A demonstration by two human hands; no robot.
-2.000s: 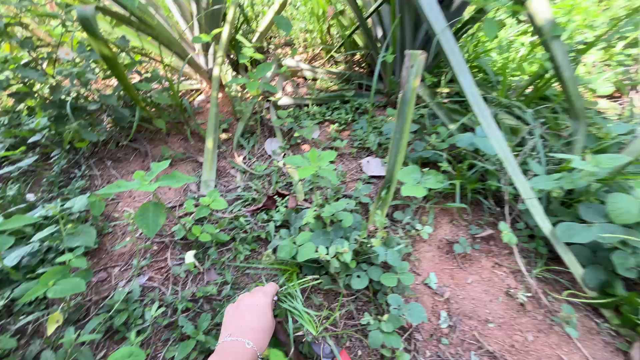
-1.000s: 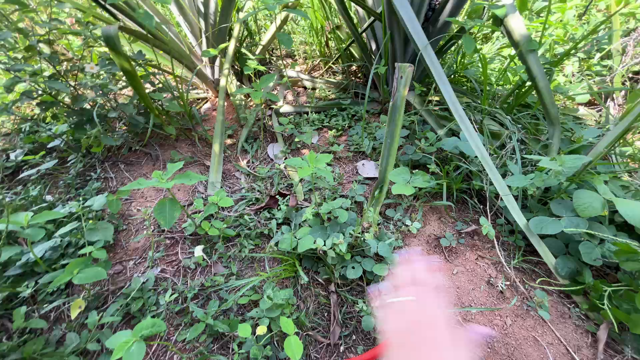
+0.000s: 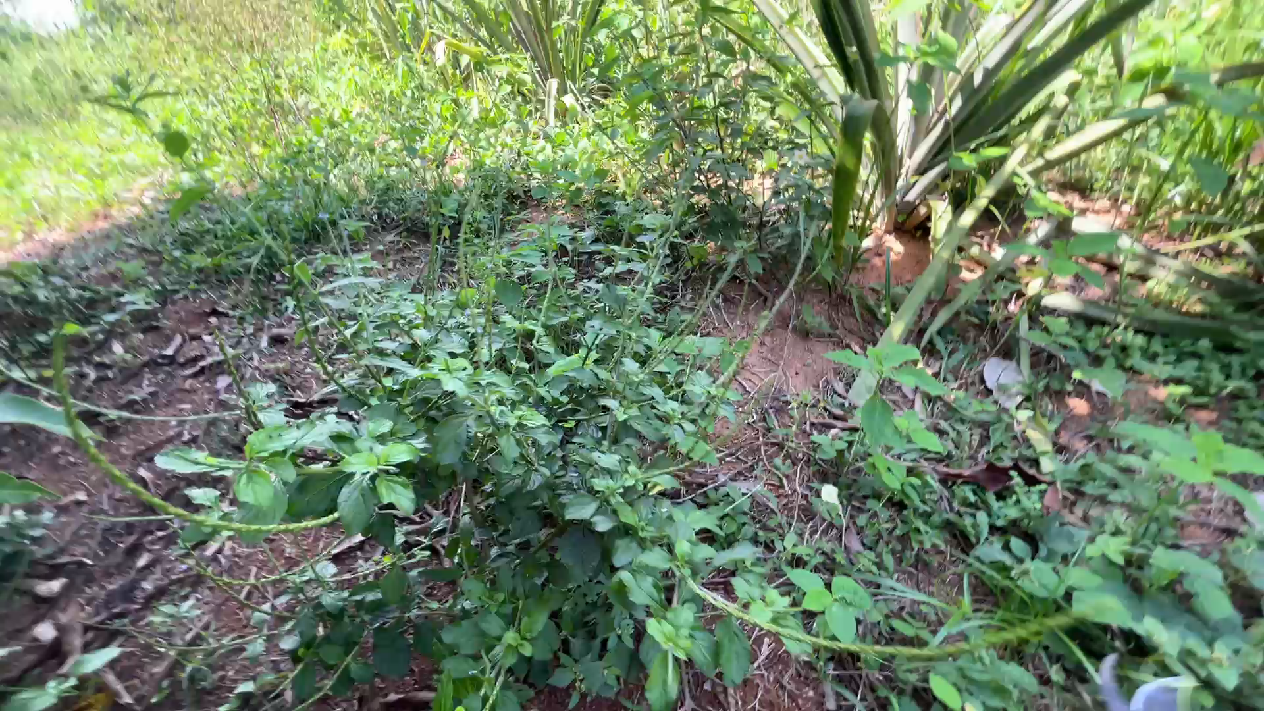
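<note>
Neither my left hand nor my right hand shows in the head view now, so what they hold cannot be seen. A leafy weed clump with long thin flower spikes fills the middle of the view. At the bottom right corner, a blurred pale grey object pokes into view among low leaves; what it is cannot be told. A low broad-leaved seedling grows to the right of the clump.
A large plant with long strap-like leaves stands at the upper right, its lower leaves sprawling over the soil. Bare reddish soil lies before it. Leaf litter covers the left ground, and sunlit grass lies beyond.
The view has swung well to the left. The hand seen at the bottom of both earlier frames is out of view, and so is the red thing beside it.
</note>
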